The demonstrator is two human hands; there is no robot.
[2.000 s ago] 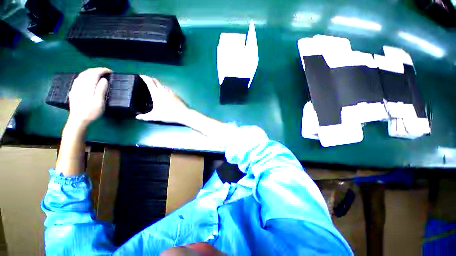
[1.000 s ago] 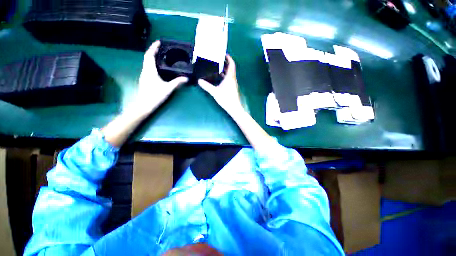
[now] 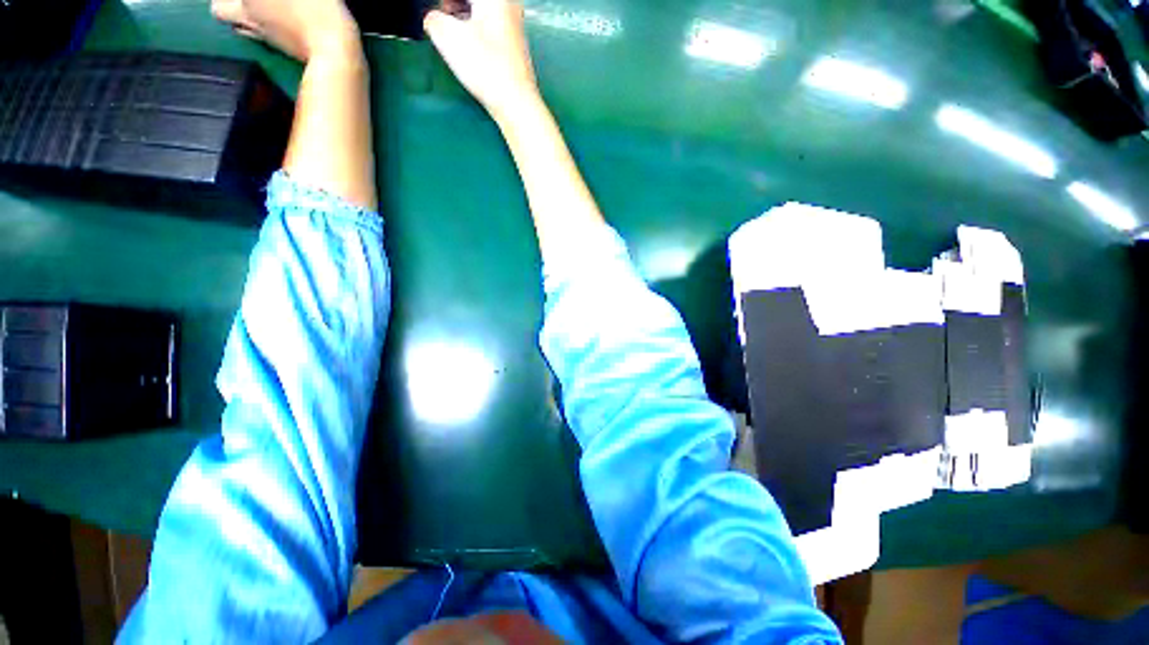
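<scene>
My left hand and my right hand are at the far side of the bench, both cut off by the picture's top edge. Part of a black box shows between them; its upper part is out of view. My right thumb and fingers grip its right end. My left hand is beside its left end; its grip is not clear. Flat carton blanks, black with white stepped flaps, lie in two piles at the right.
A long ribbed row of black inserts or boxes lies at upper left. A shorter black row sits below it. A black open bin is at the far right. The green bench has its near edge below my forearms.
My hands have moved away from me to the far side with the black box. The insert and the upright white lid are no longer visible. The view has shifted; the blanks appear lower.
</scene>
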